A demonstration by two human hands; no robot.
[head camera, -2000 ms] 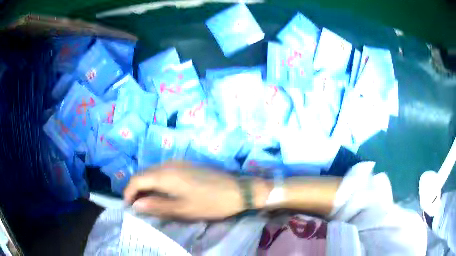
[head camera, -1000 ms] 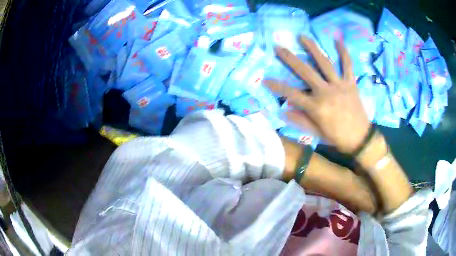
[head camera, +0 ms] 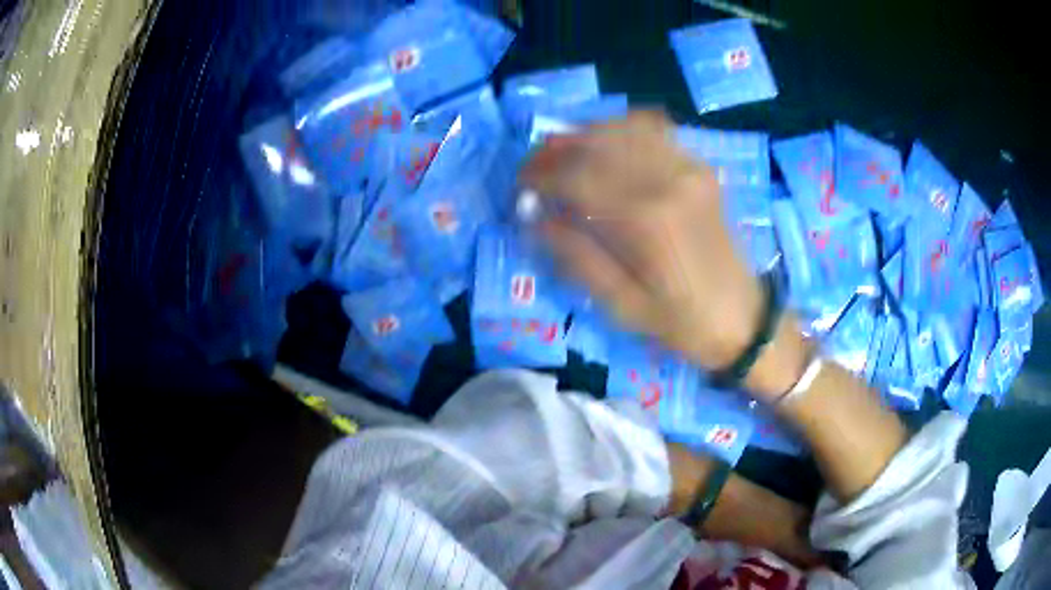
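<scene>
Many light-blue packets (head camera: 522,288) with red print lie loosely overlapped before me. My right hand (head camera: 634,225) is over the middle of them, back of the hand up, fingers bent and motion-blurred. Whether it holds a packet cannot be told. A dark band and a white band are on its wrist. My left forearm (head camera: 755,507) crosses low to the right and passes beneath my right forearm. My left hand is hidden there. One packet (head camera: 726,66) lies apart from the pile at the top.
A brown carton edge (head camera: 58,207) runs down the far left. Packets at left lie in dark shadow. The dark green ledge (head camera: 622,46) shows behind the packets. A yellow-marked strip (head camera: 329,413) lies by my left sleeve. A white object (head camera: 1014,519) is at the lower right edge.
My right hand has gone from spread fingers over the right-centre packets to bent fingers further left. The view has shifted, showing the carton edge at left. My left forearm remains crossed under the right.
</scene>
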